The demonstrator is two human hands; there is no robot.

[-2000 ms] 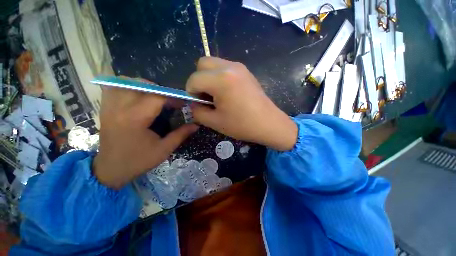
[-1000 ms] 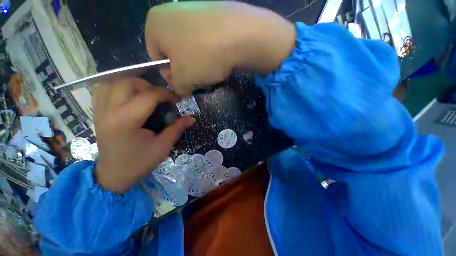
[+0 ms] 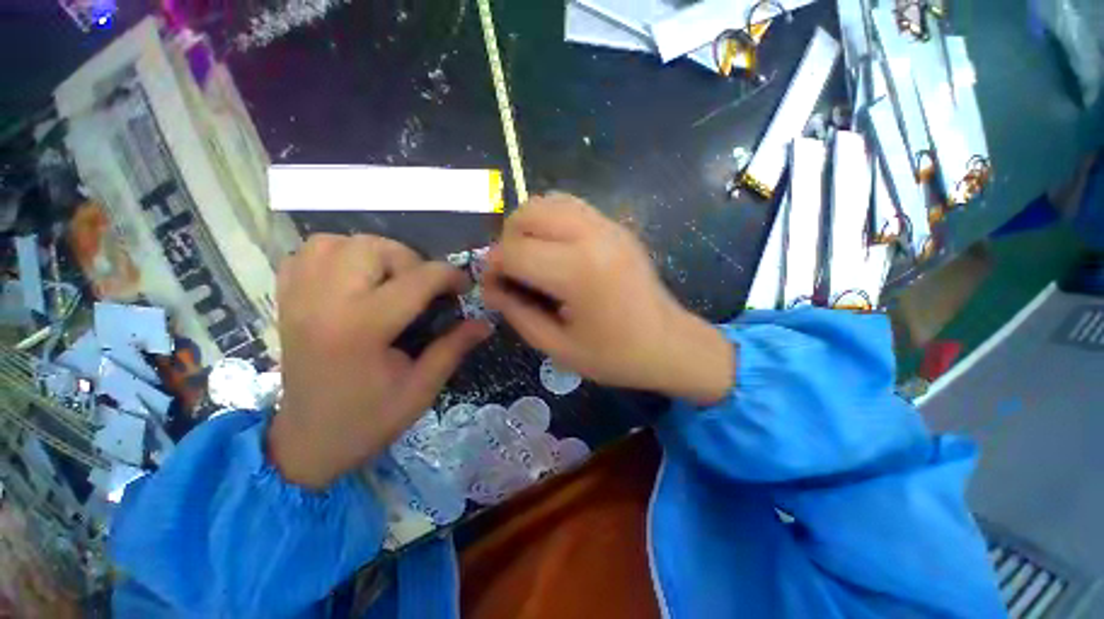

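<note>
A pouch cell [image 3: 381, 190], white with a yellow right end, lies flat on the black mat beyond my hands. A thin cream LED strip [image 3: 501, 103], unlit, runs from the top edge down to my right hand. My right hand [image 3: 593, 302] has its fingers closed at the strip's lower end, which they hide. My left hand [image 3: 369, 345] has thumb and forefinger at a small whitish piece [image 3: 473, 284], perhaps the control board, between the two hands. The fingers partly cover this piece, so its link to the strip is unclear.
Round translucent discs [image 3: 490, 453] lie loosely near my body. White square pieces [image 3: 131, 329] and tangled strips are at left, beside a printed sheet [image 3: 182, 224]. Several white cells [image 3: 805, 224] with wires fan out at right. A purple glow shows at the top left.
The pouch cell has left my hands and now lies on the mat. My right hand has come back towards my body from the far reach and is at the strip end.
</note>
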